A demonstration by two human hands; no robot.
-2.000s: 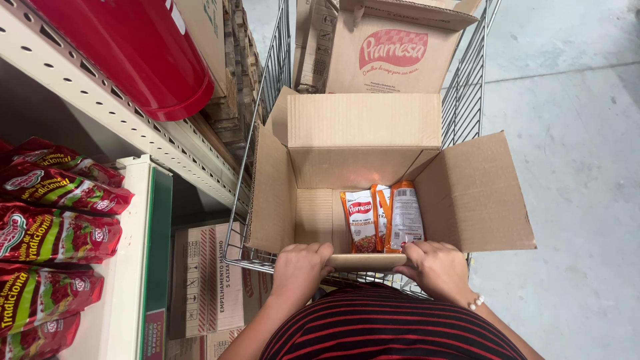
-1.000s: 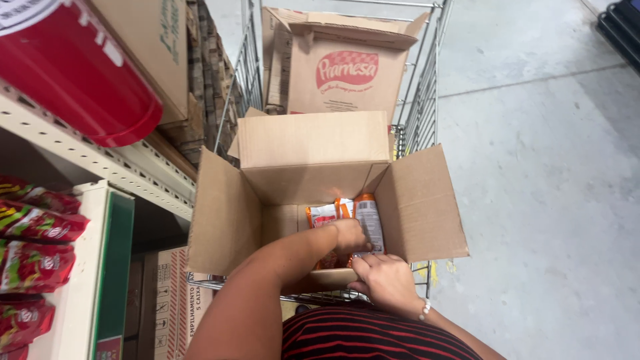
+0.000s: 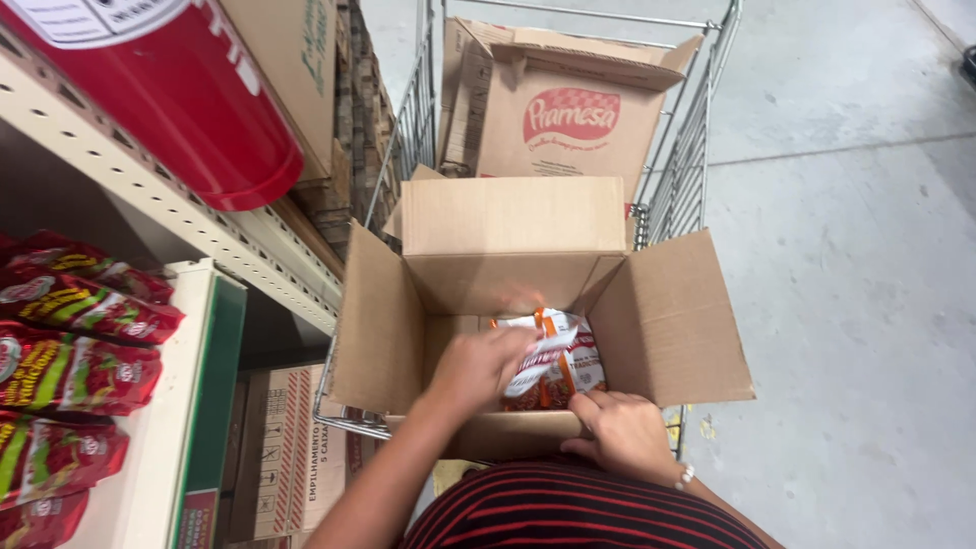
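Note:
An open cardboard box (image 3: 496, 274) rests on a wire shopping cart (image 3: 690, 183), its flaps folded out. Several white, orange and red food pouches (image 3: 585, 364) lie inside, at its near right. My left hand (image 3: 479, 366), blurred, is over the box opening with its fingers at a pouch (image 3: 543, 362) that looks lifted and tilted; the fingertips are partly hidden, but the pouch seems to be in them. My right hand (image 3: 621, 423) grips the near edge of the box, thumb outside and fingers over the rim, close to the pouches.
A flattened or opened cardboard carton (image 3: 568, 122) stands at the cart's far end. On the left are shelves with red sauce pouches (image 3: 76, 366), a red bucket (image 3: 191, 114), a perforated shelf beam (image 3: 175, 183) and stacked cartons (image 3: 282, 450). Grey floor lies on the right.
Two seconds ago both hands were on the box's near edge. My left hand then reached down into the box among the pouches; now it is higher, with a pouch seemingly in its fingers.

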